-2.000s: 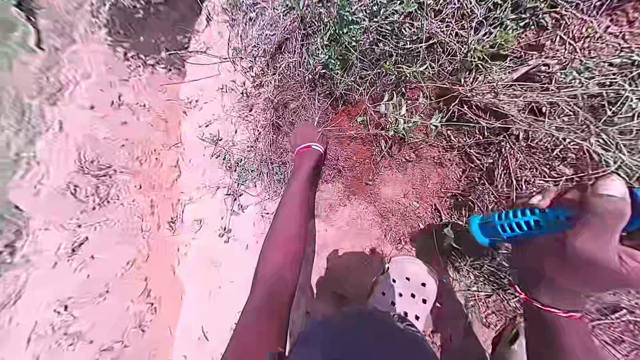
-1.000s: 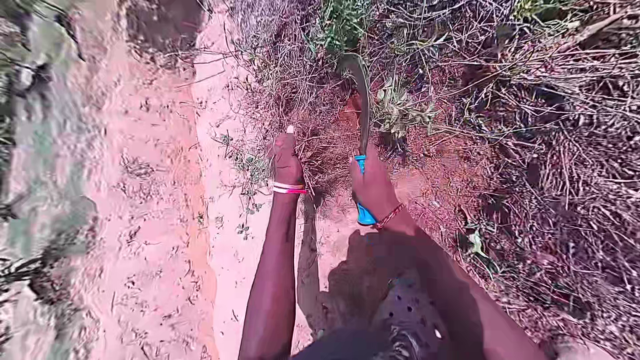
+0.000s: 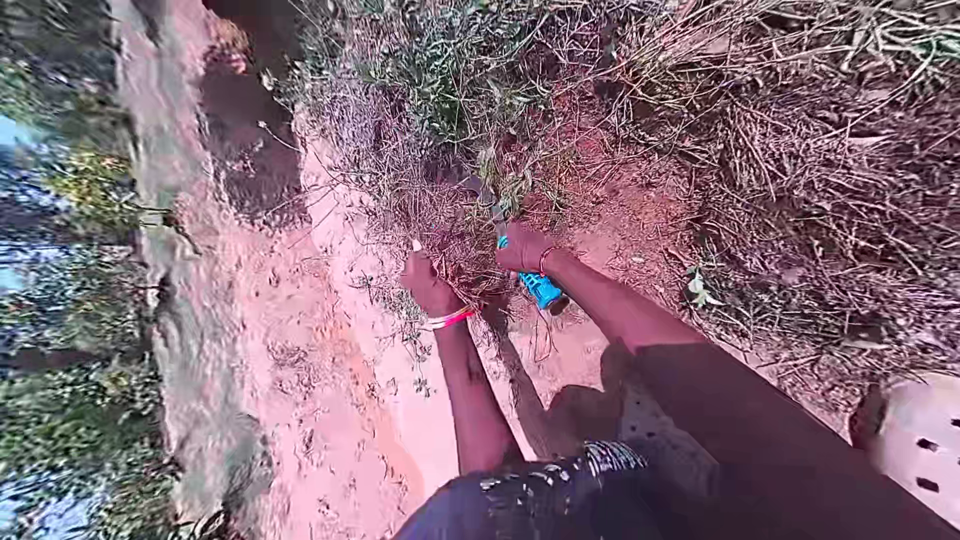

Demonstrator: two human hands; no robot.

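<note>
My right hand (image 3: pixel 525 250) is closed around the blue handle (image 3: pixel 541 289) of a sickle-like tool with a curved metal blade. The blade (image 3: pixel 496 213) points up and away into the weeds, and its far part is hidden among stems and leaves. To the left of the handle, my left hand (image 3: pixel 433 285) is closed at the edge of a clump of dry, thin-stemmed weeds (image 3: pixel 469 262), some stems lying against its fingers. A red and white band circles the left wrist, and a thin red one the right wrist.
Green plants (image 3: pixel 450 82) grow beyond the hands. Cut-looking dry stalks (image 3: pixel 817 187) lie thick on the right. A pale sandy ledge (image 3: pixel 375 360) runs along the left, with lower ground and bushes (image 3: pixel 82 405) past it. A perforated clog (image 3: pixel 922 442) is at the lower right.
My right hand, with the blue-handled tool, has come from the far right to beside my left hand. The blade now reaches lower into the weeds than a second ago. The view has shifted.
</note>
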